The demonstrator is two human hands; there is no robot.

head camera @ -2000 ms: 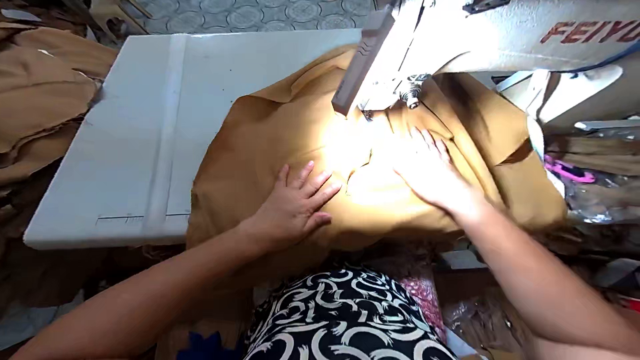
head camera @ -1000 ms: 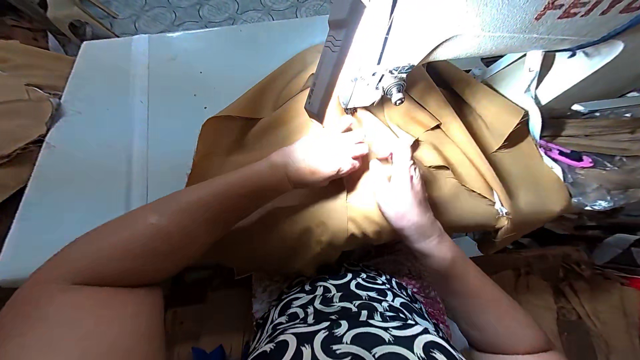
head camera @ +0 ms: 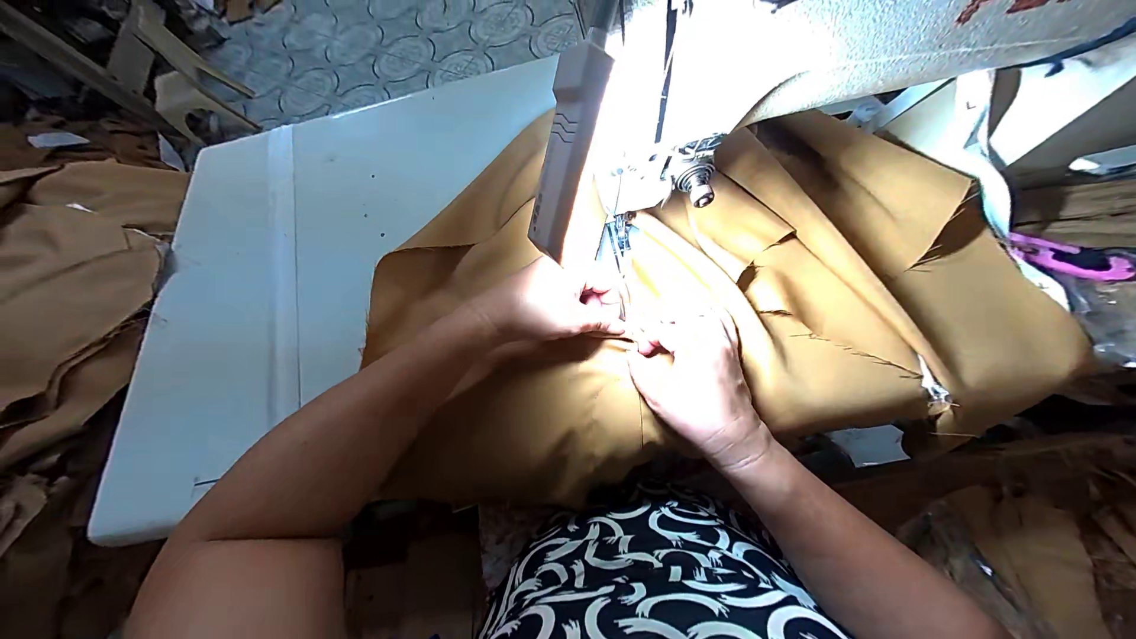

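Observation:
Tan fabric (head camera: 550, 426) lies spread and folded over the white sewing table (head camera: 337, 195), under the needle area (head camera: 621, 232) of an industrial sewing machine (head camera: 852, 62). Just in front of the presser foot, my left hand (head camera: 559, 302) pinches the fabric between thumb and fingers. My right hand (head camera: 697, 377) grips the same fabric close beside it, fingertips nearly meeting the left ones. A bright lamp glare washes out part of the cloth and the machine head, so the exact edge being held is hard to make out.
Piles of tan cut fabric (head camera: 80, 275) are heaped left of the table. A pink-handled tool (head camera: 1074, 259) and clear plastic lie at the right edge. The machine's pale lamp housing (head camera: 571, 146) hangs close above my left hand. Patterned floor (head camera: 426, 44) shows behind the table.
Two seconds ago both hands lay flat and apart on the cloth; now they are together, pinching it before the needle. The fabric on the right has become more folded.

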